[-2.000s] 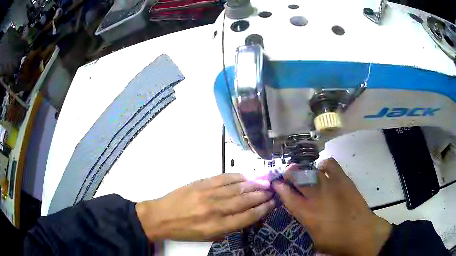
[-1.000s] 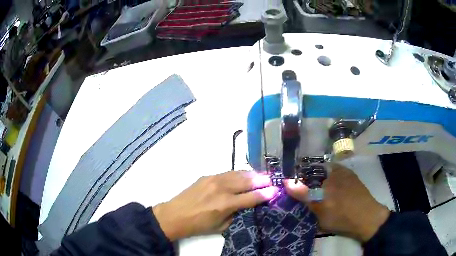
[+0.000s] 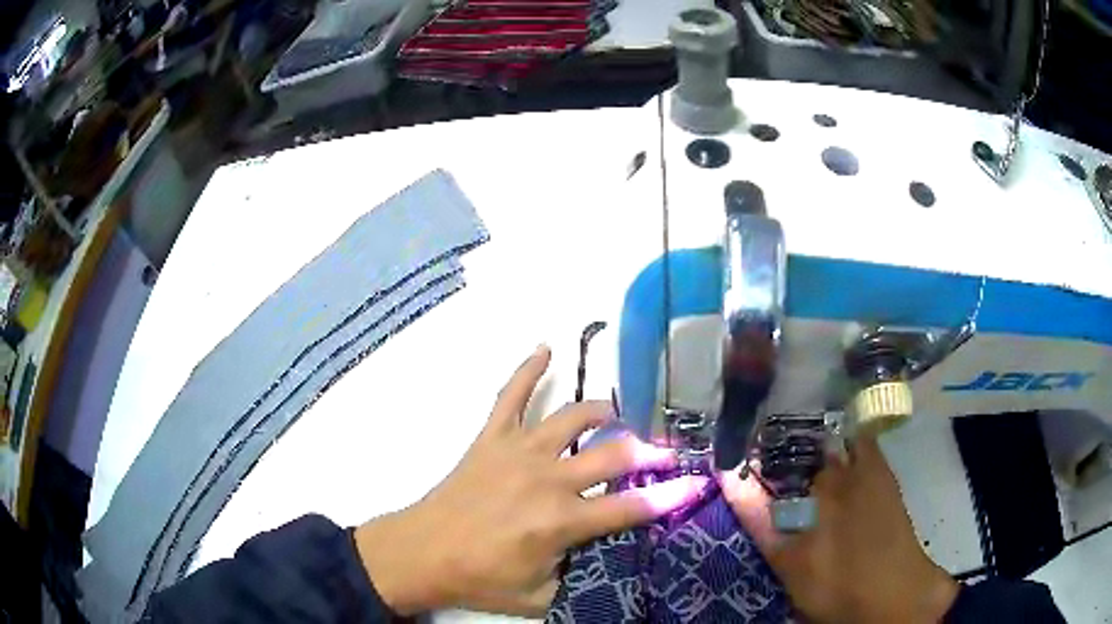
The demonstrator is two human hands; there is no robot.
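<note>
The dark patterned fabric panel (image 3: 701, 563) lies below the needle area of the white and blue sewing machine (image 3: 811, 287), purple under the lamp. My left hand (image 3: 518, 500) lies on the fabric's left side, fingers spread, two fingertips beside the presser foot (image 3: 698, 461). My right hand (image 3: 854, 524) is partly hidden behind the machine head, its fingertips at the fabric's right edge near the foot. The needle tip and stitch line cannot be made out in the glare. Curved grey-blue cut pieces (image 3: 287, 317) lie stacked on the table to the left.
The white table (image 3: 329, 457) bears the machine. A black flat rectangle (image 3: 1007, 488) lies under the machine arm at right. Behind are a grey bin (image 3: 327, 67), red striped cloth (image 3: 494, 39) and another bin (image 3: 829, 59). A wooden-edged surface (image 3: 67, 329) stands at far left.
The view has shifted, so the machine sits further right in the picture. My left hand's fingers have spread, the thumb or a finger now raised apart. Both hands stay at the fabric.
</note>
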